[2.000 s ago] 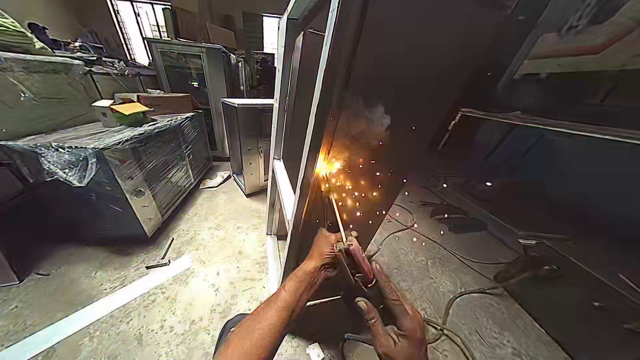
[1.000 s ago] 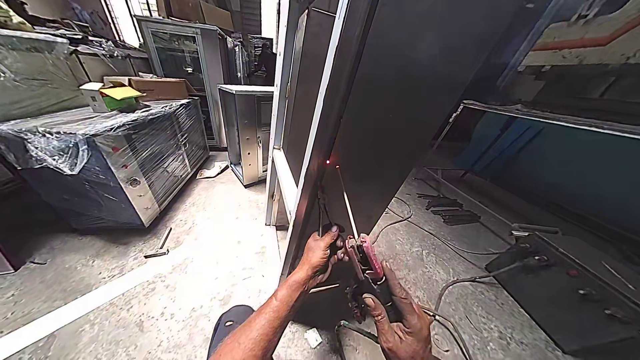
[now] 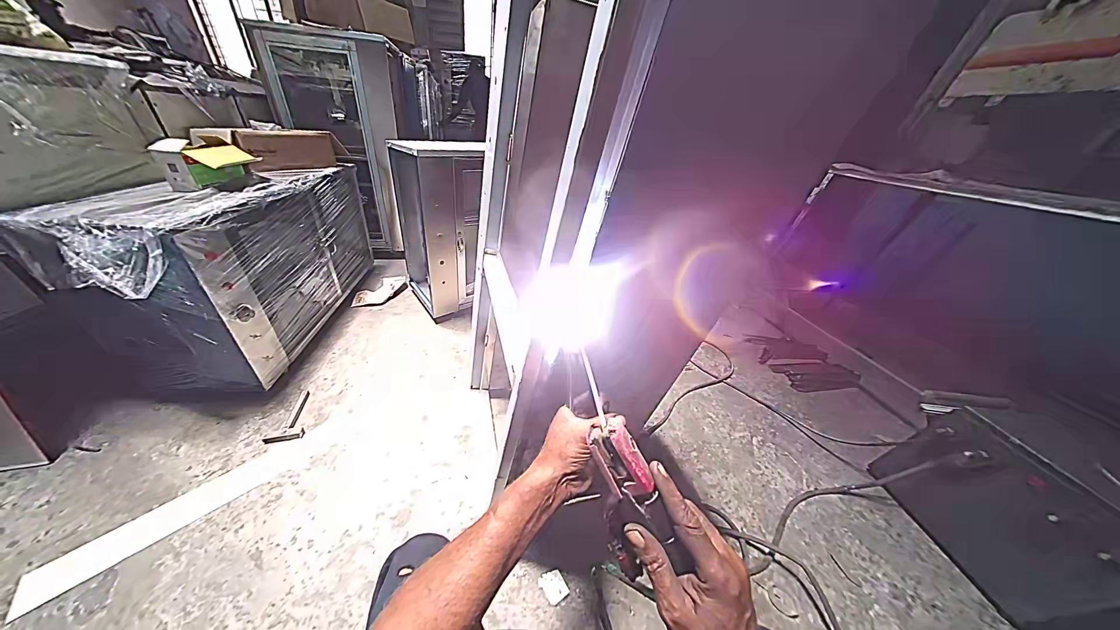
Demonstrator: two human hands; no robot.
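My right hand (image 3: 700,560) is closed around a welding electrode holder (image 3: 632,464) with red jaws. A thin welding electrode (image 3: 592,385) runs up from the jaws into a glaring white arc (image 3: 570,302) at the edge of a tall metal frame (image 3: 604,175) with a dark panel. The glare hides the electrode's tip and the spot it meets. Just left of the holder's jaws is my left hand (image 3: 567,446), its fingers curled near the frame's edge; whether it grips something there is hidden.
Plastic-wrapped metal cabinet (image 3: 254,289) on the left, bearing an open carton (image 3: 201,166). A smaller metal cabinet (image 3: 437,227) stands behind the frame. Long pale strip (image 3: 149,542) and an angled metal piece (image 3: 287,429) lie on the floor. Cables (image 3: 787,516) and a dark machine (image 3: 989,507) are at right.
Sparks and smoke showed two seconds ago; one second ago only small red glowing spots remained. Now a bright white arc burns at the frame's edge. My right hand still holds the electrode holder.
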